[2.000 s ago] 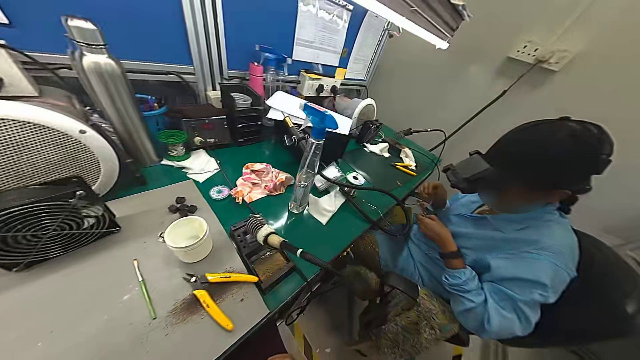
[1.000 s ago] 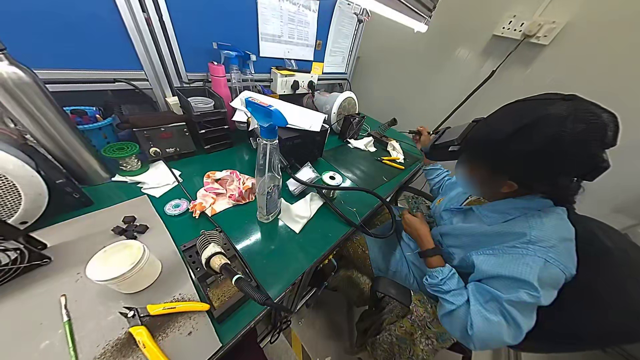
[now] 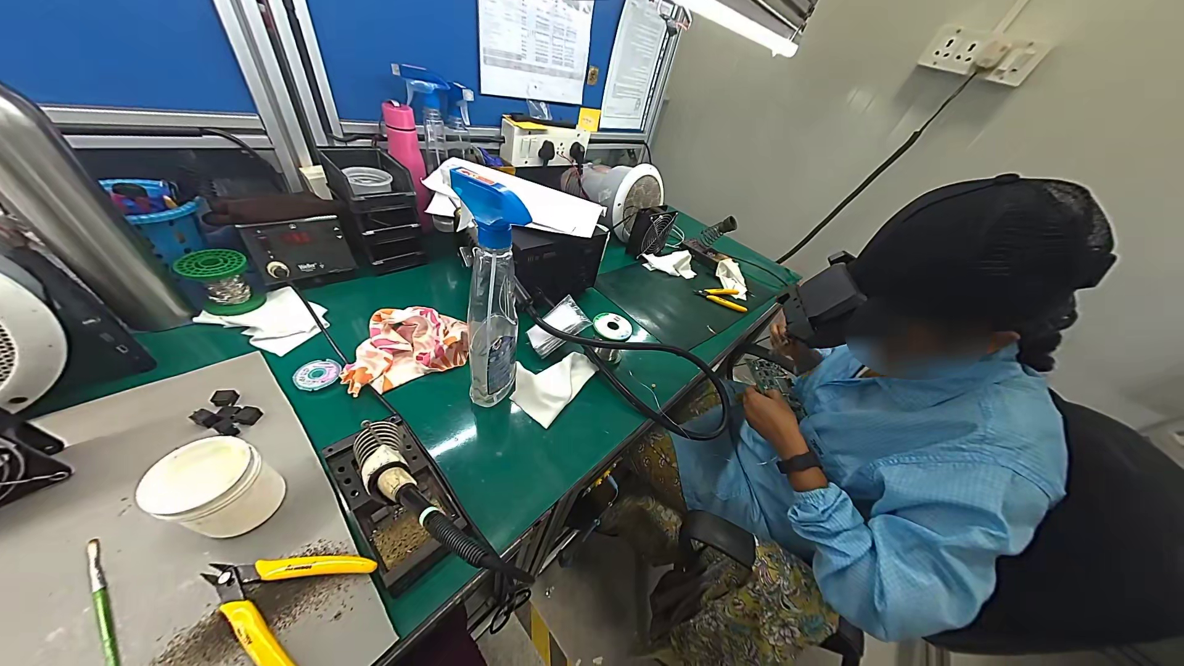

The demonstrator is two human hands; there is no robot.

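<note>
Neither of my hands is in view. On the grey mat lie yellow-handled flush cutters point(image 3: 242, 592), with dark clippings scattered around them, and a green-handled brush point(image 3: 102, 601). A white plastic tub point(image 3: 222, 495) stands behind the cutters, near a cluster of black cube-shaped parts point(image 3: 225, 413). Right of the mat, a soldering iron point(image 3: 398, 481) rests in its spring holder. A clear spray bottle with a blue head point(image 3: 493, 324) stands upright on the green bench, between a patterned cloth point(image 3: 407, 344) and a white cloth point(image 3: 555, 384).
A co-worker in a blue coat point(image 3: 925, 472) sits at the right, holding a circuit board point(image 3: 770, 377). A black cable point(image 3: 684, 351) loops past the bench edge. Behind stand a soldering station point(image 3: 296, 248), a solder spool point(image 3: 612, 327) and a steel bottle point(image 3: 83, 203) at left.
The view has shifted. The co-worker's one hand, raised near the headgear one second ago, is now lower, near the circuit board.
</note>
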